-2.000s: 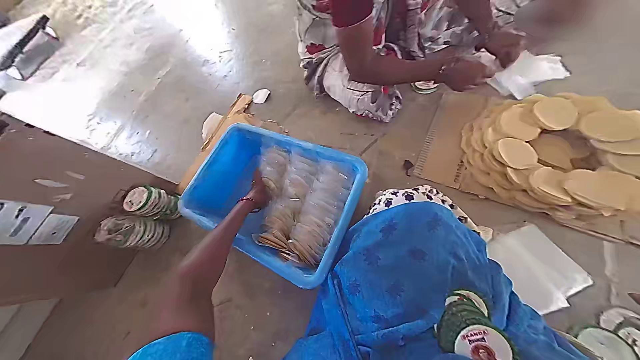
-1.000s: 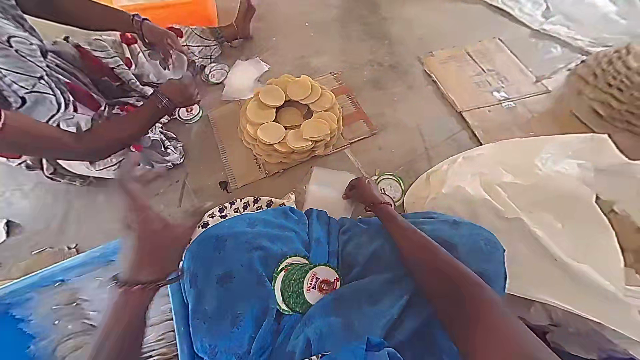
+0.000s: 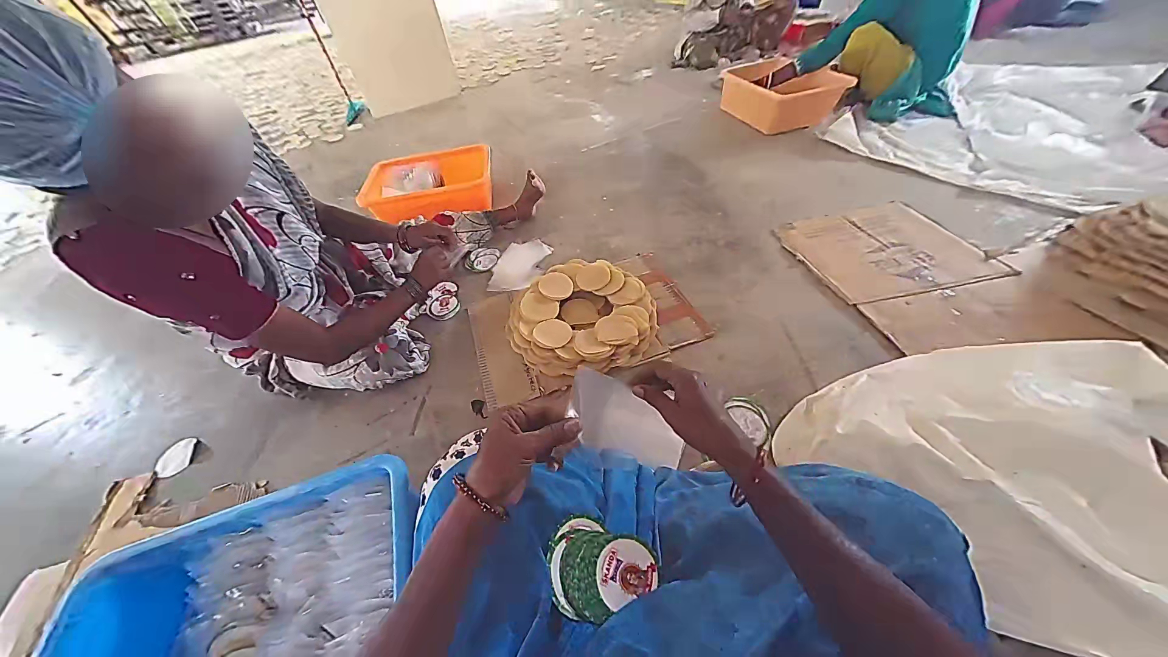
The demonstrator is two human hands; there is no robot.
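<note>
My left hand (image 3: 525, 447) pinches the left edge of a clear plastic bag (image 3: 613, 412) between thumb and fingers, above my lap. At the bag's upper right, my right hand (image 3: 689, 411) has its fingers bent at the plastic; whether they grip it is unclear. A stack of round green-edged printed labels (image 3: 602, 570) lies on the blue cloth over my lap. Just beyond my hands, thin round yellowish discs (image 3: 584, 315) are piled in a ring on cardboard. More round labels (image 3: 748, 422) lie on the floor by my right wrist.
A blue tub (image 3: 397, 511) of plastic-wrapped packets stands at my left. Facing it sits a co-worker (image 3: 274, 301), near an orange tub (image 3: 470, 182). Flattened cardboard (image 3: 894, 251) and a cream sheet (image 3: 995, 474) lie at the right. Another person (image 3: 922, 55) works at a second orange tub (image 3: 776, 105).
My left hand has left the packets in the blue tub and come over my lap. My right hand has risen from the plastic bags on the floor. The view has swung right and up.
</note>
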